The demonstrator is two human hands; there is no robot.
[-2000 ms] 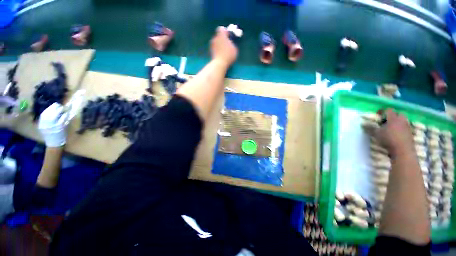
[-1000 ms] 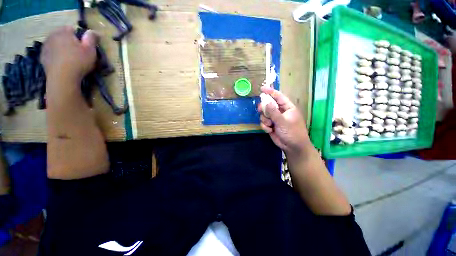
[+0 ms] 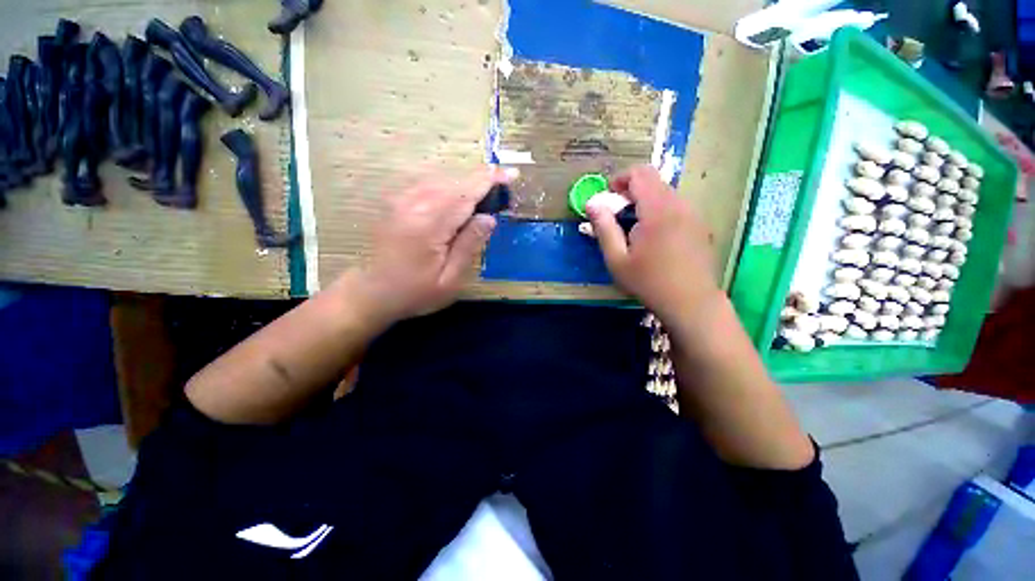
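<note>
My left hand (image 3: 426,238) is closed round a black leg part (image 3: 494,200); only its dark end shows past the fingertips, over the left edge of the cardboard patch (image 3: 556,108). My right hand (image 3: 664,238) pinches a cream body part (image 3: 607,204) with a dark end, at the rim of the small round green dish (image 3: 587,192). Whether the cream part touches the dish I cannot tell. The patch lies on the blue work pad (image 3: 545,252). The two hands are apart.
Black leg parts (image 3: 85,114) lie on the cardboard sheet (image 3: 397,80) at the left, one apart near the seam. The green tray (image 3: 755,284) at the right holds rows of cream parts. White crumpled strips (image 3: 800,25) lie at its upper left corner.
My left hand has moved right from the leg parts to the patch, with a dark part in it. My right hand has moved the cream part to the green dish. The view has shifted slightly.
</note>
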